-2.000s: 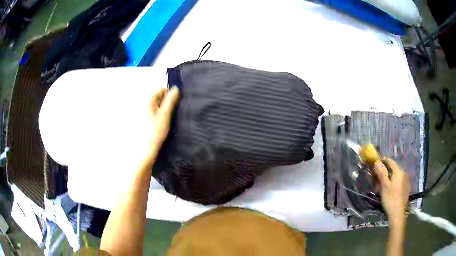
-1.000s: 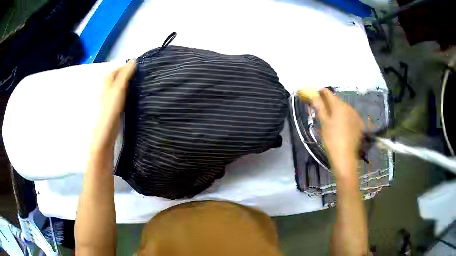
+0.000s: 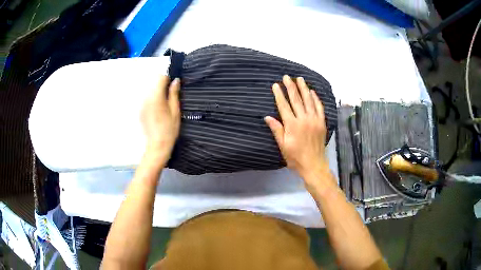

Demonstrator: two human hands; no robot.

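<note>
A dark pinstriped garment [image 3: 232, 142] is pulled over the right part of a long white padded form [image 3: 89, 116]. Its dark waistband [image 3: 176, 64] is at the left, and a small pale print shows near it. My left hand [image 3: 162, 118] holds the waistband edge, thumb and fingers at the cloth. My right hand [image 3: 300, 124] lies flat on the garment's right part with fingers spread. The steam iron [image 3: 411, 171] with its yellow-tan handle rests on the grey ribbed pad [image 3: 390, 126] at the right, touched by neither hand.
A black cloth heap [image 3: 79, 39] lies at upper left beside a brown woven basket [image 3: 16, 126]. A blue board [image 3: 155, 23] is behind the form. Another blue base [image 3: 380, 11] is at the far right. A white-wrapped hose [image 3: 464, 178] trails right from the iron.
My right hand has let go of the iron, now on the pad, and moved left onto the garment. The garment has turned and lies smoother on the form. My left hand stays at the waistband.
</note>
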